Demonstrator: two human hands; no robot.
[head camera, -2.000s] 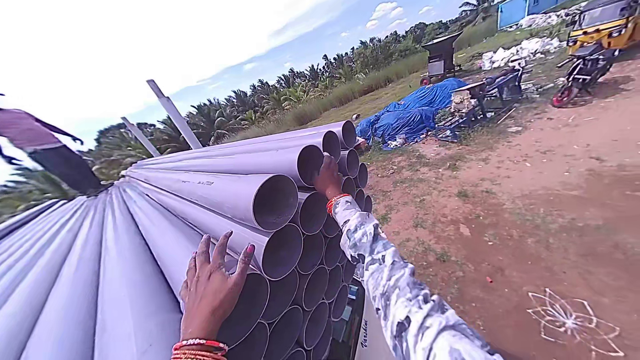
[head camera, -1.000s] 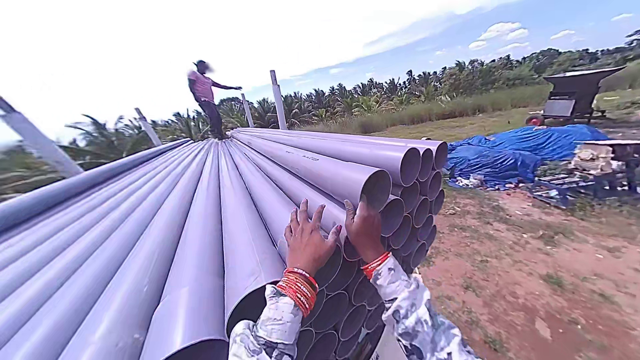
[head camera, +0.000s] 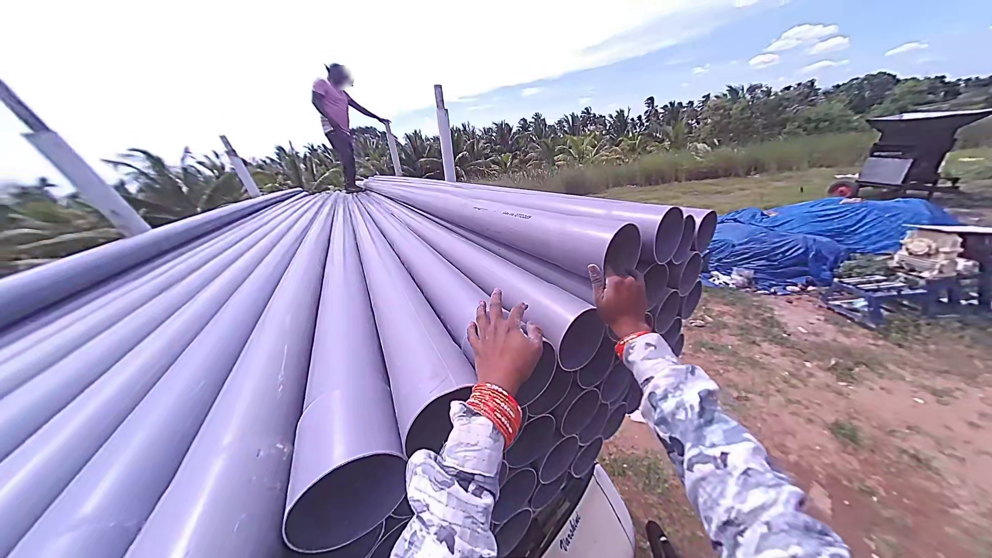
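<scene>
Long grey plastic pipes (head camera: 256, 403) lie stacked in layers, their open ends toward me. My left hand (head camera: 504, 341), with orange-red bangles at the wrist, rests with spread fingers on a pipe near its end. To its right, my right hand (head camera: 622, 301) is at the lower rim of an upper pipe (head camera: 558, 229), its thumb raised and its other fingers curled, partly hidden at the pipe mouth. Whether those fingers grip the rim cannot be told. Another pipe end (head camera: 581, 341) shows between the two hands.
A person (head camera: 338, 124) stands at the far end of the pipes, one hand on a post (head camera: 394, 147). More posts (head camera: 445, 136) rise beside the stack. A blue tarpaulin (head camera: 821, 232) and machinery (head camera: 934, 252) lie on the ground at right. A white vehicle part (head camera: 593, 519) shows below.
The view has swung left since the first frame. My left hand has come to rest on a pipe from being raised with fingers spread. The far person now has an arm on a post.
</scene>
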